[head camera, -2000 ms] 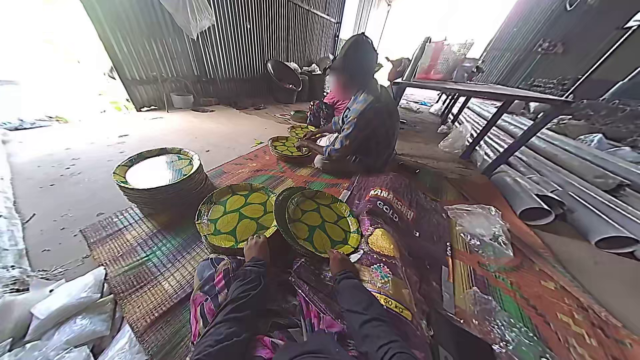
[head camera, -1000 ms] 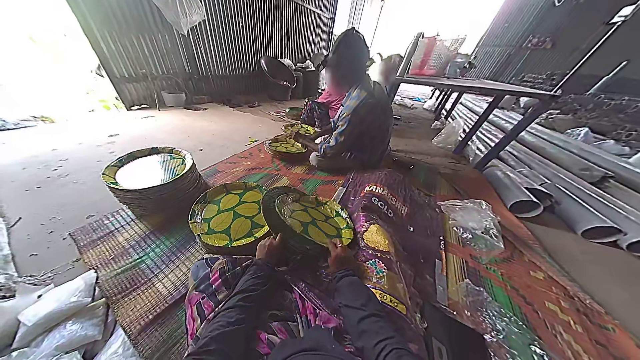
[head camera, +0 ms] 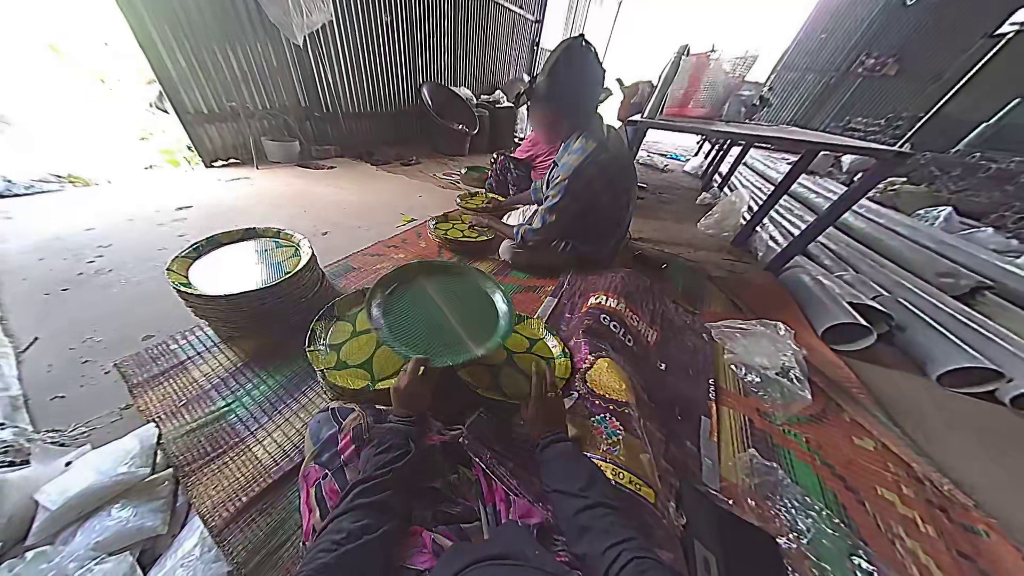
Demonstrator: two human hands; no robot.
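Note:
My left hand [head camera: 413, 387] grips the near edge of a plain dark green round plate [head camera: 438, 314], which is tilted up over two leaf-patterned plates. My right hand [head camera: 545, 400] is at the near edge of the right leaf-patterned plate [head camera: 524, 358], its fingers on the rim. Beside it, partly under the green plate, lies the left leaf-patterned plate [head camera: 349, 352]. To the left stands a tall stack of round plates [head camera: 248, 280], with a bright, shiny surface on top.
A person [head camera: 580, 176] sits ahead beside more patterned plates [head camera: 462, 227]; another sits behind. Clear plastic bags [head camera: 764, 360] and a printed sack [head camera: 616, 336] lie on the woven mat [head camera: 184, 408]. White packets [head camera: 104, 488] lie at lower left. Metal pipes [head camera: 920, 344] and a table [head camera: 768, 134] are right.
A plain green plate face now shows above the two patterned plates, raised at my left hand. Earlier, a patterned plate lay there between my hands. My hands have moved apart.

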